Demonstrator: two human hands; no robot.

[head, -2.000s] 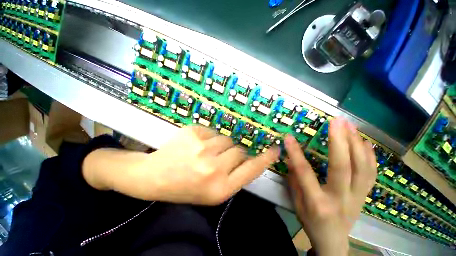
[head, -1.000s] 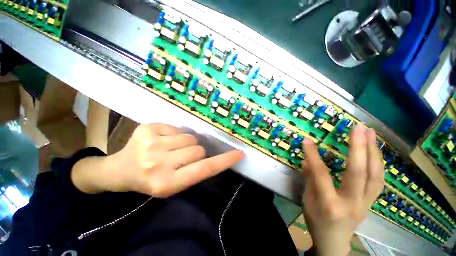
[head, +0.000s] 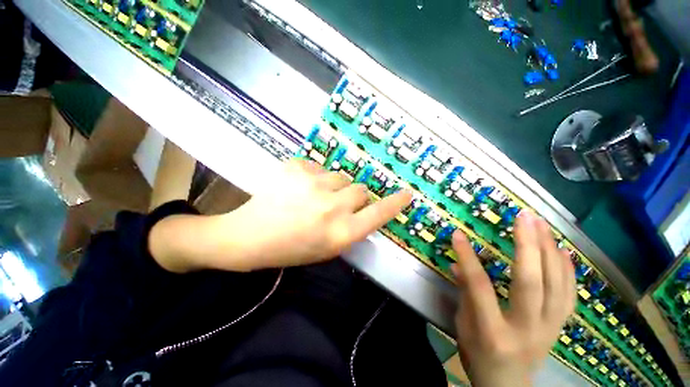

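Note:
A long green circuit board panel (head: pixel 446 198) with two rows of small boards lies on the metal-railed conveyor (head: pixel 250 113). The boards carry blue upright parts, yellow blocks and small pale capacitors. My left hand (head: pixel 303 215) lies over the panel's near left part, its index finger stretched onto the lower row near the middle strip. My right hand (head: pixel 511 298) rests over the panel's right part with fingers apart, its fingertips among the components. Neither hand shows a thing held. The parts under both hands are hidden.
Another panel (head: pixel 144 29) lies on the conveyor at the upper left, and more boards (head: pixel 605 310) at the lower right. The green bench holds loose blue components (head: pixel 541 62), tweezers (head: pixel 567 94), a brown-handled tool (head: pixel 637 36), a round metal-based device (head: pixel 605 147) and a blue bin (head: pixel 669 189). Cardboard boxes (head: pixel 113 181) stand lower left.
My left hand has moved from the near rail back over the panel. The view has shifted, so the panel sits further right and more loose components show. My right hand stays over the panel's right part.

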